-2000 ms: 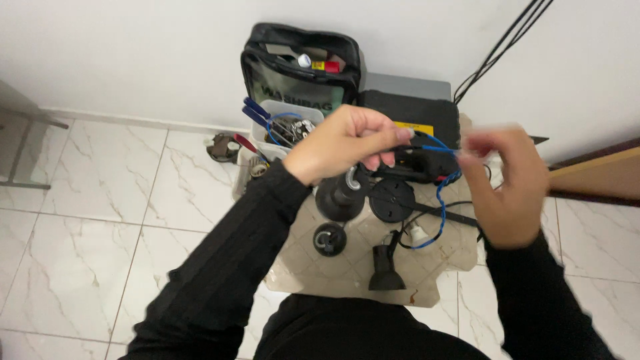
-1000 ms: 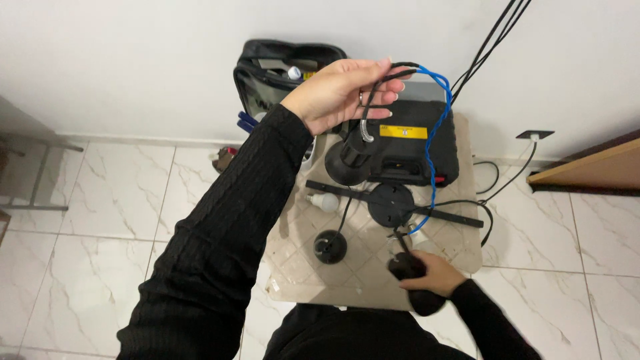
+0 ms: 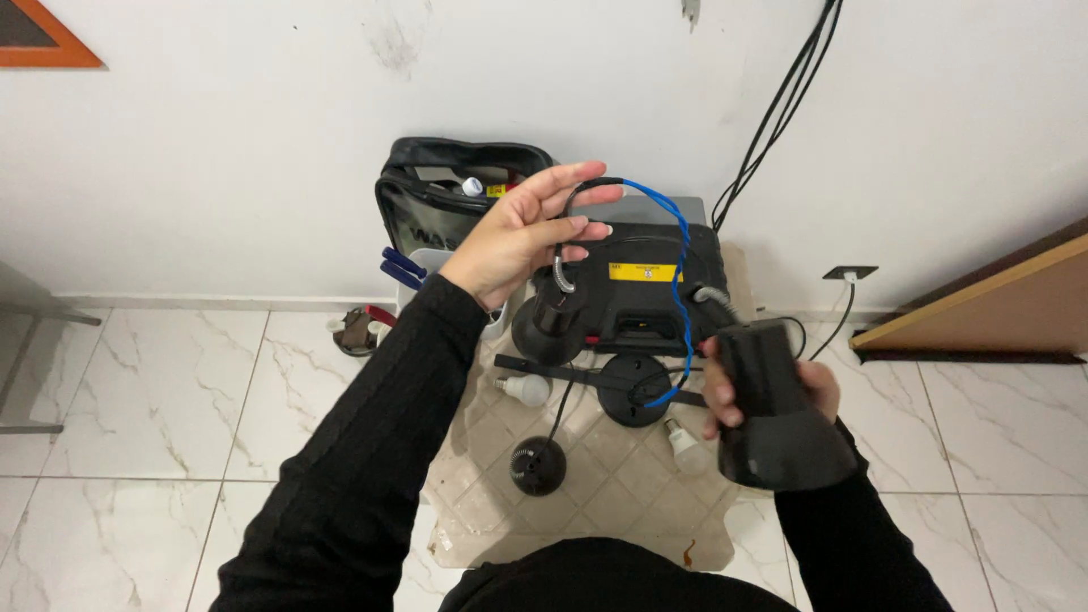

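My left hand [image 3: 544, 221] has a black cable looped through its spread fingers, with a twisted blue wire [image 3: 682, 280] running on from it down to a round black lamp base [image 3: 633, 389]. Below that hand a black lamp shade [image 3: 548, 327] with a coiled metal strain spring stands on the table. In my right hand [image 3: 769, 391] is another black lamp shade [image 3: 786, 433], its wide end tilted down to the right; a metal spring shows at its narrow end. Two white bulbs [image 3: 525, 390] and a small round black fitting [image 3: 538, 466] lie on the table.
A black tool case [image 3: 650, 293] with a yellow label lies at the table's back. Beside it are a dark zip bag [image 3: 467, 161] and blue-handled tools [image 3: 403, 265]. Black cables [image 3: 778, 110] hang down the wall. A wooden board [image 3: 977, 297] leans at right, near a wall socket [image 3: 850, 273].
My right hand was at the blue wire, then low at the black lamp shade on the table; now it holds that shade raised at the right. My left hand's fingers have spread around the cable.
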